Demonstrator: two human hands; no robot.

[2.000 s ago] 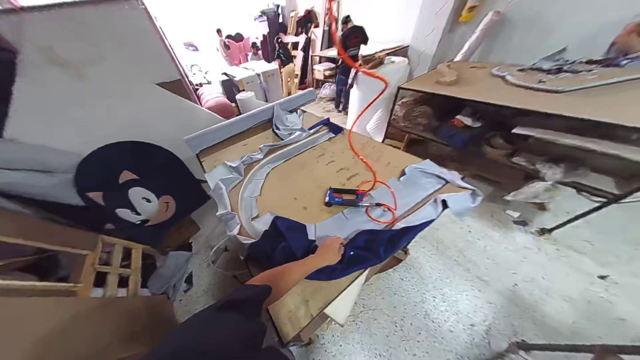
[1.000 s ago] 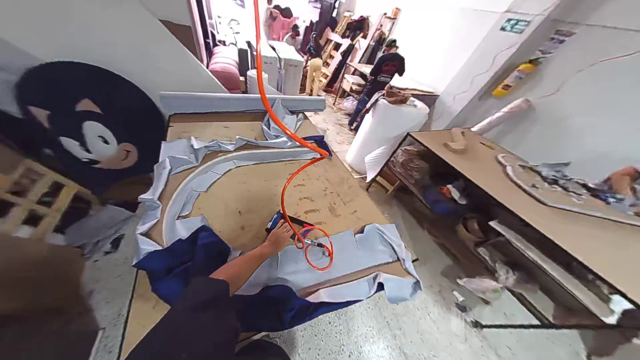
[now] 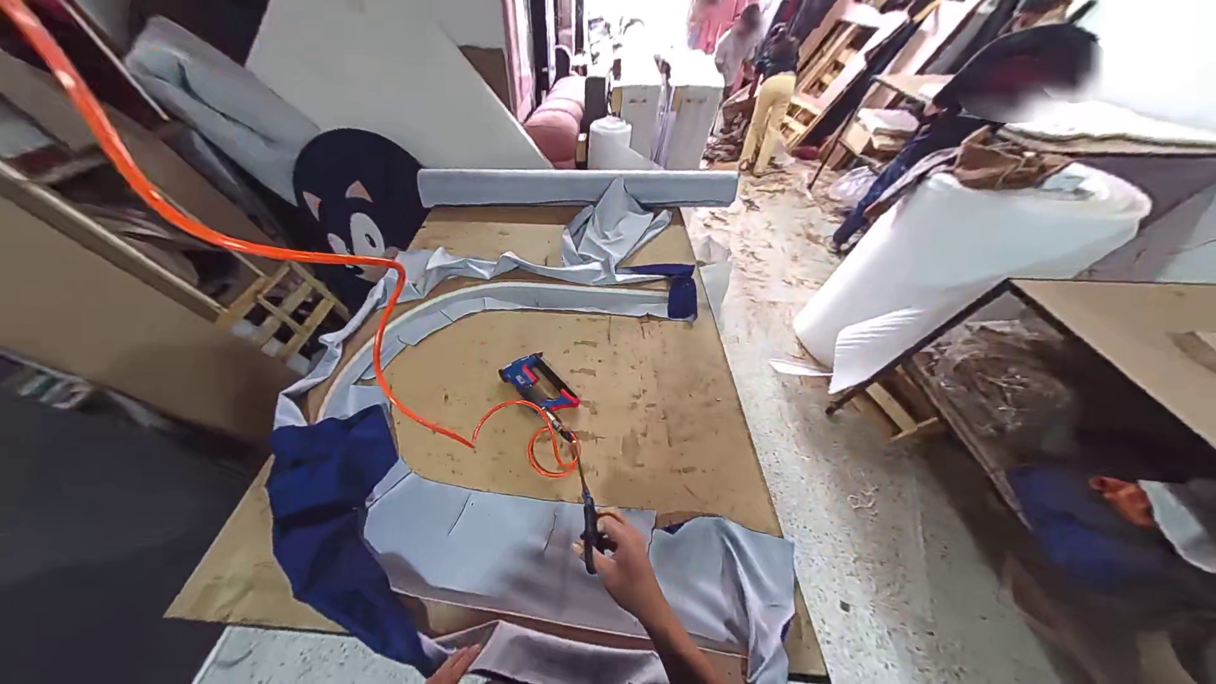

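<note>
Black-handled scissors (image 3: 589, 532) are held in my right hand (image 3: 622, 565), their blades pointing away over light grey fabric (image 3: 475, 532). At the bottom edge, my left hand (image 3: 456, 665) is partly cut off by the frame and touches the fabric's near edge; its grip is hidden. Navy fabric (image 3: 328, 513) hangs over the curved piece at left. A blue and red pneumatic stapler (image 3: 540, 382) lies on the wooden tabletop (image 3: 655, 408), joined to a coiled orange air hose (image 3: 380, 351). The curved frame's far arm (image 3: 532, 297) carries grey fabric and ends in a navy patch (image 3: 682, 294).
A grey fabric roll (image 3: 579, 187) lies across the table's far end. A round black cartoon panel (image 3: 356, 199) leans at left. On the right are a large white roll (image 3: 959, 256) and a workbench (image 3: 1121, 332) with material underneath. Other people (image 3: 771, 95) are in the background.
My right hand has left the stapler, which it was touching a second ago, and now holds scissors. My left hand has come into sight at the bottom. The view has turned.
</note>
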